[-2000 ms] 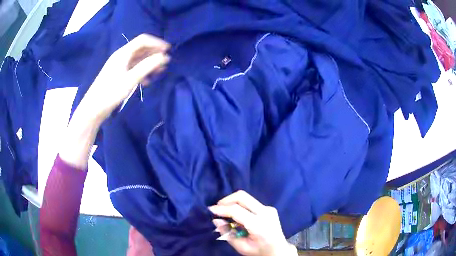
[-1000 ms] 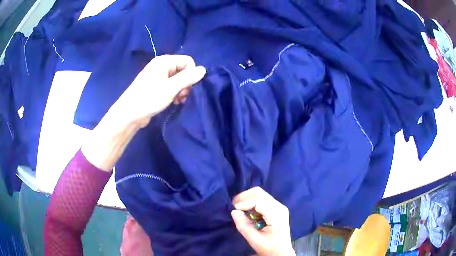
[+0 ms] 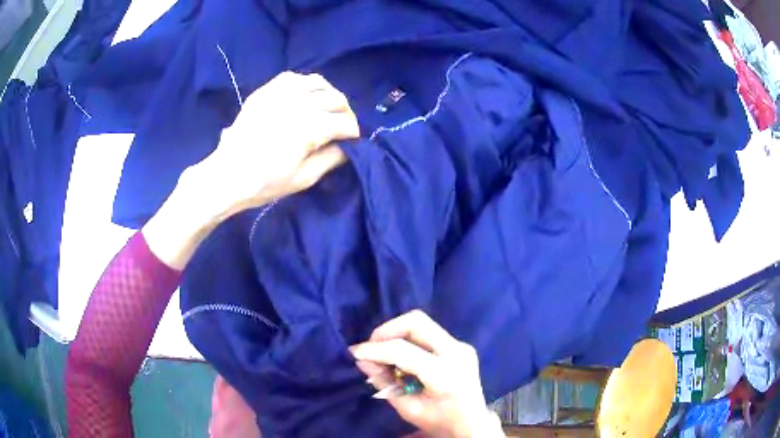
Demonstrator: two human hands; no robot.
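Observation:
A dark blue garment (image 3: 530, 257) lies with its shiny lining up, with white zigzag stitching along its edges. A small black label with a reddish mark (image 3: 395, 97) shows at its upper inside. My left hand (image 3: 299, 137) has its fingers curled on a fold of the lining at the upper left. My right hand (image 3: 428, 376) is at the garment's lower edge, its thumb and forefinger at the cloth. Thread snips (image 3: 405, 385) are held in the right palm, with a silver tip and a green-orange handle partly hidden by the fingers.
More blue garments (image 3: 171, 94) lie at the back and left of the white table (image 3: 94, 197), some with white threads. A wooden stool (image 3: 637, 393) stands at the lower right, beside shelves and plastic bags (image 3: 757, 338). Green floor shows at the lower left.
My left hand has come down from above the cloth onto the lining, and its fingers are now curled over the fold. My right hand stays at the lower edge with the snips.

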